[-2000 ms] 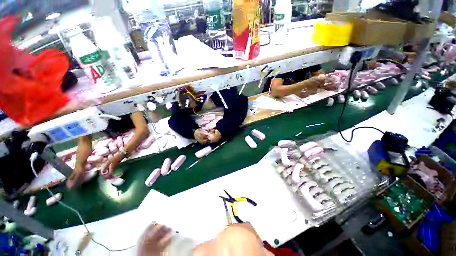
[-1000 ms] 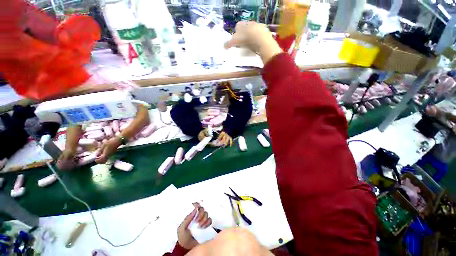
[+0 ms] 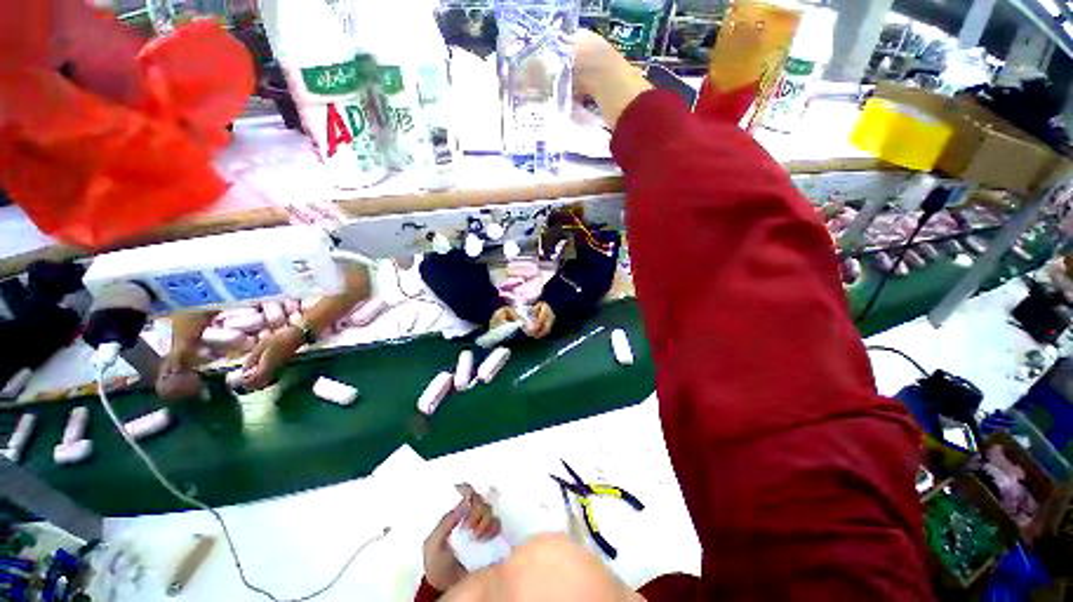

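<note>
My left hand (image 3: 461, 532) is at the bottom centre over the white bench (image 3: 341, 517), its fingers curled around a pale, white item (image 3: 485, 548) that is too washed out to name surely. My right hand (image 3: 602, 80) is reached up to the overhead shelf, beside and partly behind a clear bottle (image 3: 535, 94); its fingers are hidden, so its grip does not show. Pliers with yellow-and-black handles (image 3: 598, 506) lie open on the bench to the right of my left hand, with a slim tool (image 3: 575, 517) beside them.
The green belt (image 3: 377, 441) carries pink-and-white device units (image 3: 435, 392). Two people's hands work opposite. A white cable (image 3: 224, 517) hangs from the power strip (image 3: 224, 276). Red bag (image 3: 130, 118) hangs upper left. White bottles (image 3: 335, 106) stand on the shelf. Parts boxes (image 3: 965, 529) sit lower right.
My right arm has risen from the bench to the shelf, and the hand has moved lower behind the clear bottle. The arm now covers the blister tray's place. My left hand holds the white item.
</note>
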